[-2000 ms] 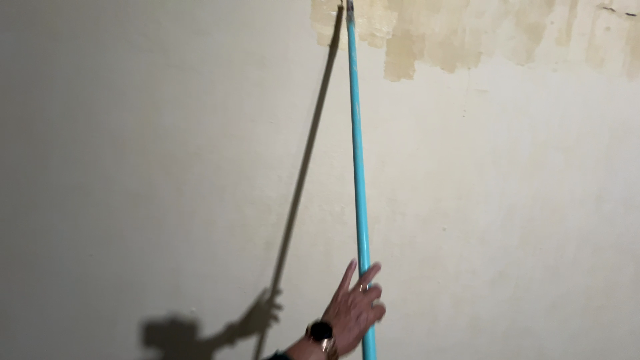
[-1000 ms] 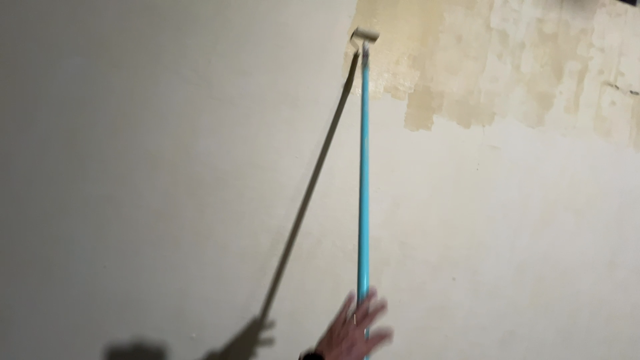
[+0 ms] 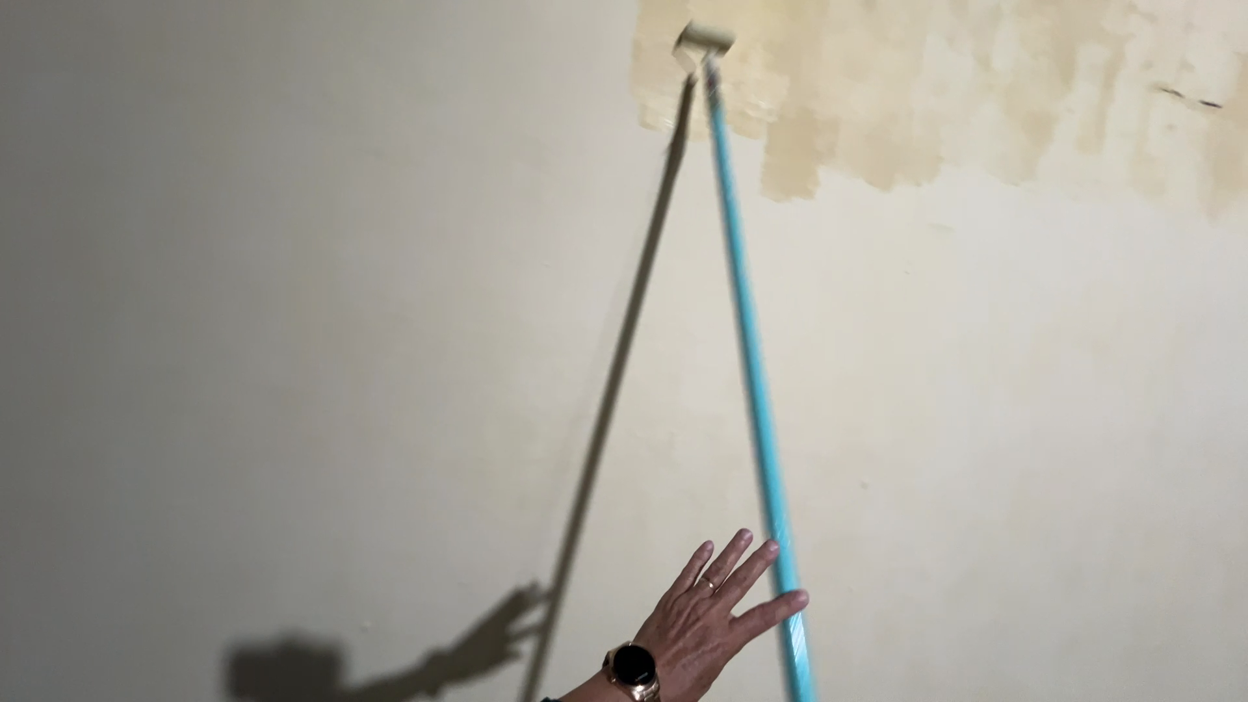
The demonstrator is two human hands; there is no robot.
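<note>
My left hand [image 3: 717, 619], with a ring and a wristwatch [image 3: 634, 666], is at the bottom centre. Its back faces me and its fingers are spread. The thumb and a fingertip lie over the turquoise extension pole [image 3: 756, 390], with no closed grip around it. The pole rises, leaning slightly left, to a small paint roller [image 3: 706, 39] at the patch of darker beige coating [image 3: 858, 97] near the top. The roller is somewhat blurred. My right hand is out of view, as is the pole's lower end.
A pale wall [image 3: 390, 292] fills the view. Shadows of the pole [image 3: 614, 380], a hand and a blocky shape fall on it at the left and centre. Short dark marks [image 3: 1188, 97] show in the beige area at upper right.
The pole leans more to the left than one second ago. My left hand's fingers, bent near the pole two seconds ago, are now spread. The view has shifted somewhat.
</note>
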